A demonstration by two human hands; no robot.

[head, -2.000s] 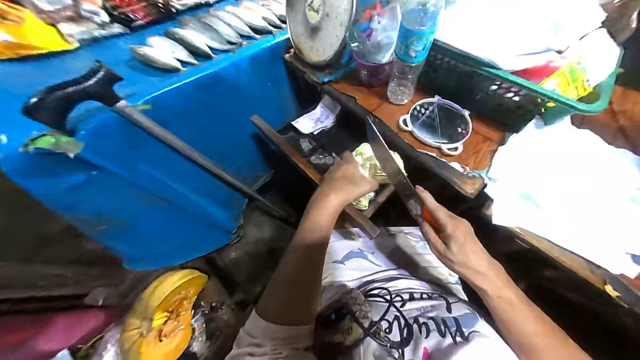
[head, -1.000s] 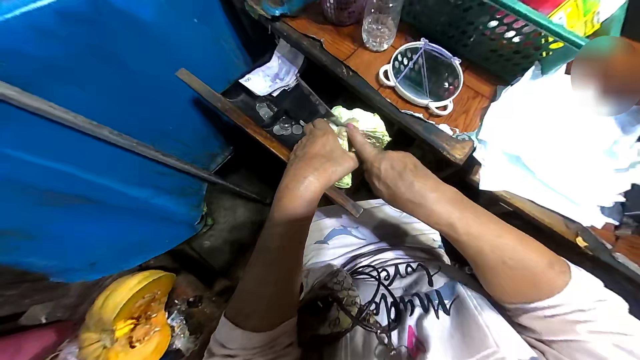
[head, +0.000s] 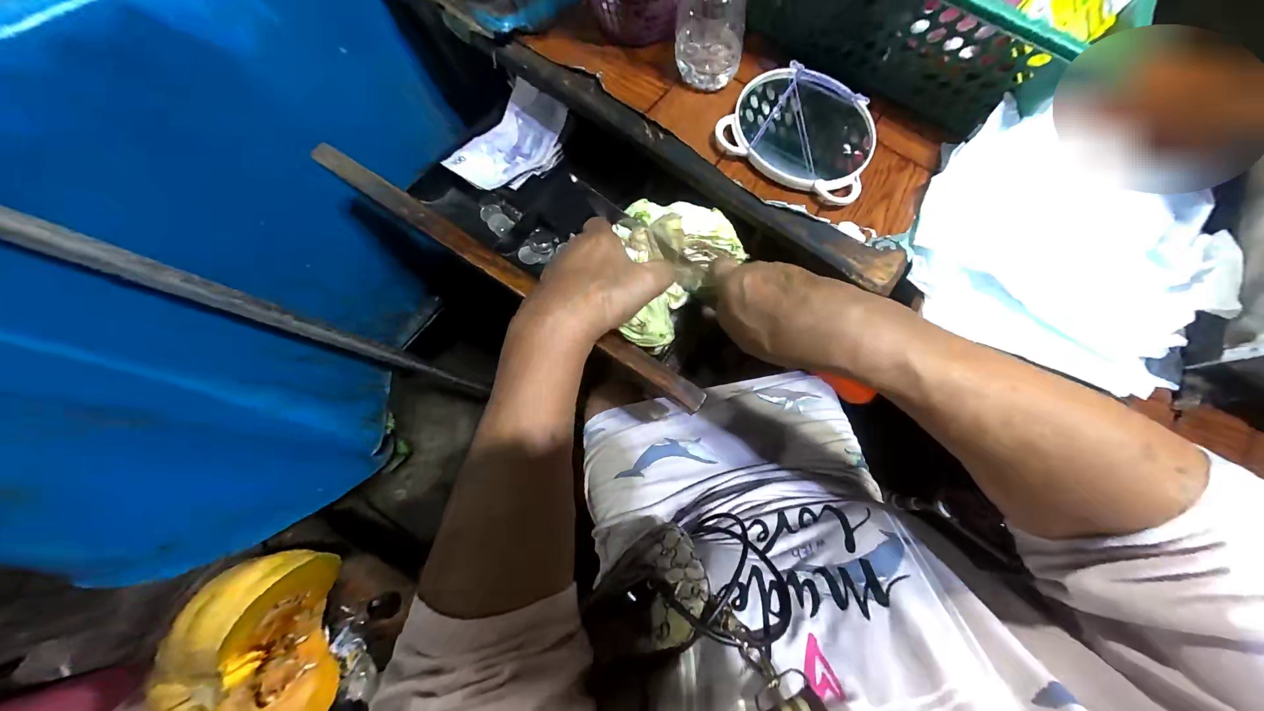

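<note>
My left hand (head: 592, 281) holds a pale green leafy vegetable, apparently cabbage (head: 706, 232), over an open wooden drawer (head: 434, 222). Beside it, my right hand (head: 770, 306) grips a knife. Its orange handle end (head: 847, 387) shows below my right wrist, and part of the dark blade (head: 597, 200) shows beyond the cabbage. My fingers hide the rest of the blade and much of the grip. Banknotes (head: 509, 148) and several coins (head: 538, 247) lie in the drawer, left of the cabbage.
A round white-rimmed mirror (head: 807, 128), a clear bottle (head: 709, 44) and a green basket (head: 889, 59) are on the wooden counter. White plastic bags (head: 1057, 247) are at right. A cane (head: 197, 286) slants before blue sheeting (head: 178, 425). A cut squash (head: 252, 632) sits lower left.
Two seconds ago the knife was raised, its blade pointing up-left in my right hand; now that hand is lower, against the cabbage. The view has moved closer to the drawer.
</note>
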